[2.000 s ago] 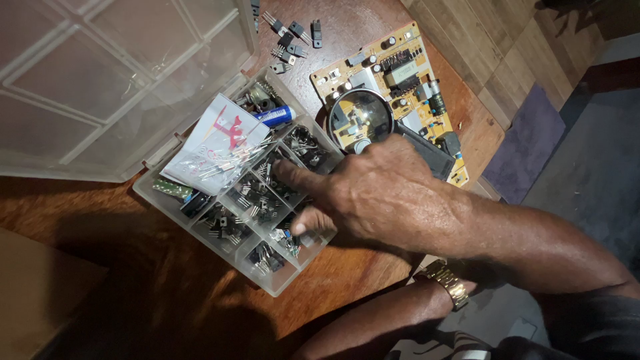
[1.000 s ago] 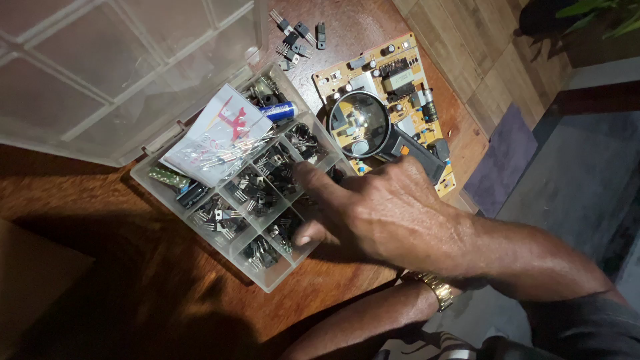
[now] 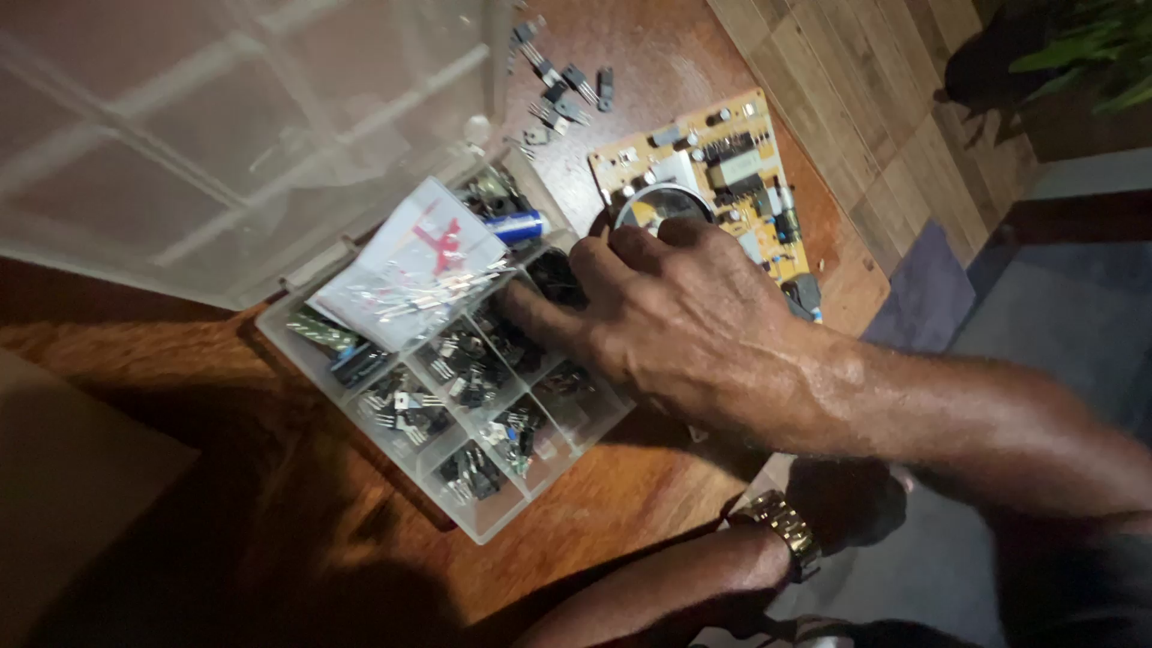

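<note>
My right hand (image 3: 693,315) reaches over the right side of a clear plastic compartment box (image 3: 481,531), its fingertips bent down at the upper-right compartments. Whether they pinch a part is hidden. Transistors (image 3: 468,364) and other small leaded components lie in the compartments. A paper packet with a red mark (image 3: 432,252) rests across the box beside a blue cylindrical component (image 3: 515,227). Partly behind my right hand, a round magnifying glass (image 3: 666,202) lies on a yellow circuit board (image 3: 702,144). My left hand (image 3: 850,504) is in deep shadow beyond a gold-coloured wristwatch (image 3: 781,531), its fingers unclear.
The box's transparent lid (image 3: 243,135) stands open at the left. Loose transistors (image 3: 562,90) lie on the wooden table (image 3: 630,45) above the box. The table's edge runs along the right, with wood-look flooring (image 3: 846,117) and a plant (image 3: 1089,54) beyond.
My right hand has moved up toward the magnifying glass and covers its handle, which showed a second ago. Its thumb no longer shows over the lower compartments.
</note>
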